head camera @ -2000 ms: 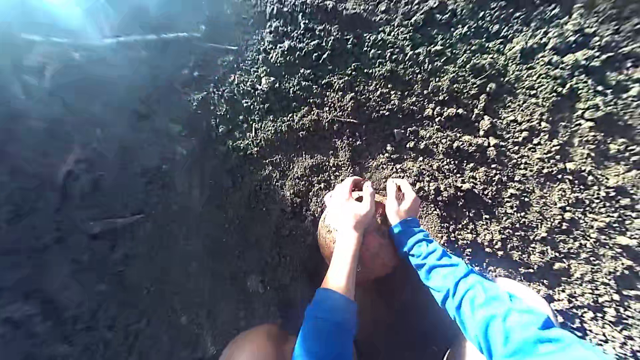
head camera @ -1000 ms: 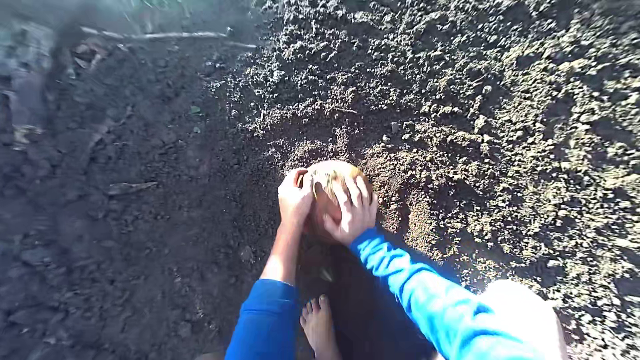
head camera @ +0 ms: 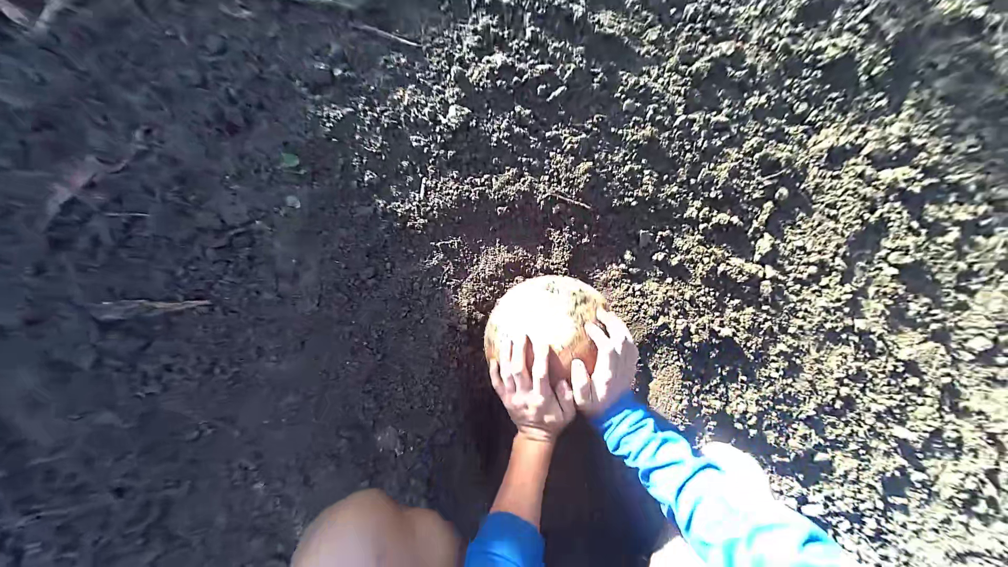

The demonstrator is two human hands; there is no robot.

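Observation:
A round, brownish ball-like object (head camera: 543, 311), pale where the sun strikes it and patched with soil, sits low in the middle of the view. My left hand (head camera: 531, 390) lies over its near side with the fingers spread. Against its right side rests my right hand (head camera: 608, 362), fingers curved along the surface. The two thumbs come close together at the near edge. Blue sleeves cover both arms. The underside of the round object is hidden, and its material cannot be told.
Loose, crumbly soil (head camera: 787, 236) spreads across the sunlit right side. Darker shaded earth (head camera: 197, 409) lies on the left, with a dry leaf or stick (head camera: 150, 307) and a thin twig (head camera: 386, 34) on it. My bare knee (head camera: 370, 528) shows at the bottom edge.
Both hands have shifted on the round object; one second ago the left was at its left side and the right across its top. The bare foot seen then is out of sight.

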